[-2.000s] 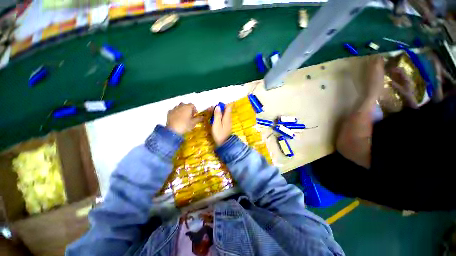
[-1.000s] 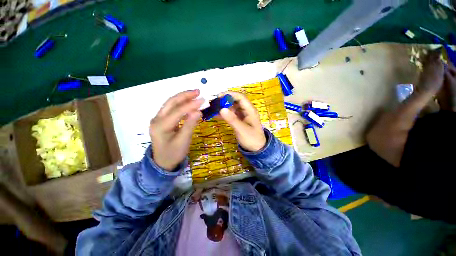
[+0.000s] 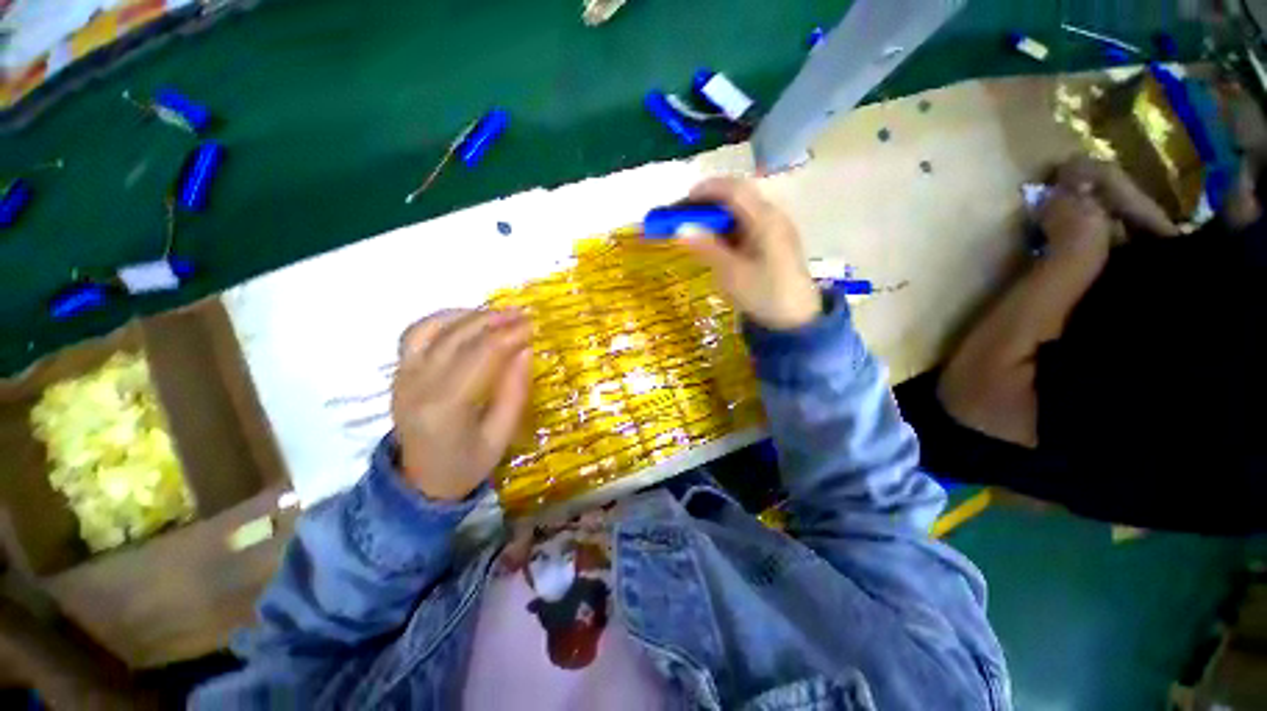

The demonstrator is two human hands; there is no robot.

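Observation:
My right hand (image 3: 762,257) holds a blue battery cell (image 3: 688,220) sideways between thumb and fingers, above the top right of the amber-wrapped parts. The amber-wrapped parts (image 3: 625,368) lie in tight, glossy rows on a white sheet (image 3: 313,354), with thin leads at their left. My left hand (image 3: 466,396) is at the left edge of the rows, fingers bent and slightly blurred; whether it holds anything is hidden. Another blue cell (image 3: 850,286) lies on the tan board just right of my right hand, with a white-labelled piece partly hidden beside it.
A cardboard box (image 3: 222,403) with yellow pieces (image 3: 111,452) stands at the left. Several blue cells lie on the green conveyor belt (image 3: 334,181). A grey metal upright (image 3: 848,77) crosses the top. Another person's arm (image 3: 1021,313) is at the right, near an open box (image 3: 1160,146).
My hands have moved apart. My right hand has carried the blue cell up and right, and my left hand has come to the rows' left edge. Another cell shows on the belt.

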